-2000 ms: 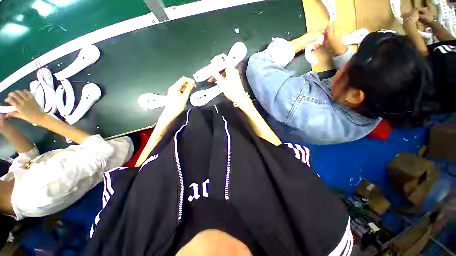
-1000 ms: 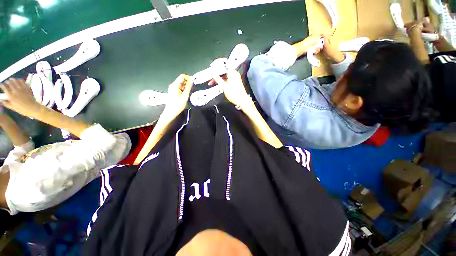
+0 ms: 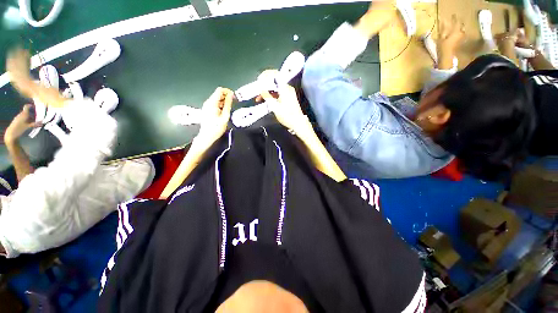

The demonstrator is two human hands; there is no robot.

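Observation:
My left hand [image 3: 216, 114] is over the bench front with thumb and fingers pinched together; anything small between them is too blurred to tell. My right hand [image 3: 286, 109] has its fingers on a white housing [image 3: 248, 90] that lies slanted between my hands. Another white housing [image 3: 246, 116] lies just below it, partly under my right hand. A white spoon-shaped shell [image 3: 183, 114] lies left of my left hand, its narrow end at the hand. A further white shell [image 3: 292, 65] lies beyond my right hand, rounded end up.
Dark bench [image 3: 165, 67]; green conveyor [image 3: 116, 15] with pale rail [image 3: 141, 29] behind. White shells [image 3: 98, 58] lie at left by a neighbour's arm [image 3: 67, 131]. At right, a denim-sleeved neighbour [image 3: 361, 122] works at a cardboard sheet [image 3: 394, 67]. Boxes [image 3: 489, 226] stand on the floor.
My hands have hardly moved. The left neighbour's arm has swung over the shells. The right neighbour's arm has reached up and their hands have parted. A white curved piece now shows on the conveyor, top left.

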